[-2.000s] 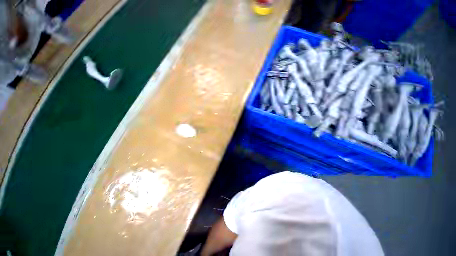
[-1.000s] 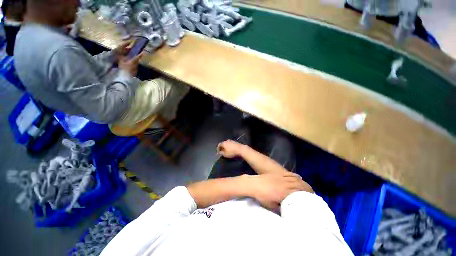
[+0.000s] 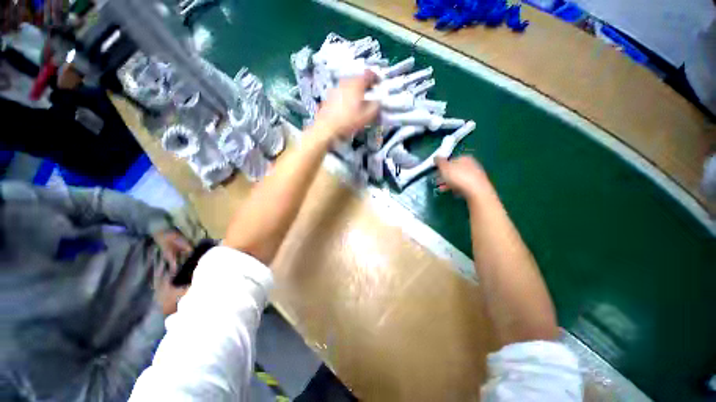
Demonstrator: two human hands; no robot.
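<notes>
A heap of slim grey-white legs [image 3: 416,98] lies on the green conveyor belt [image 3: 573,196]. My left hand [image 3: 345,106] is over the left part of the heap, touching pieces there; its fingers are blurred and I cannot tell what it grips. My right hand [image 3: 463,174] is at the right edge of the heap, its fingertips at the end of a leg [image 3: 432,161]; I cannot tell whether it is gripped. Both hands are bare.
White ruffled lower-body parts [image 3: 212,141] stand on the tan bench [image 3: 369,290] to the left. A seated person in a grey sleeve [image 3: 102,204] holds a dark phone [image 3: 192,263] at the left. Bright blue parts [image 3: 471,12] lie across the belt.
My arms, folded at my body before, are now stretched out over the belt to the leg heap. The view has moved left and closer to the heap.
</notes>
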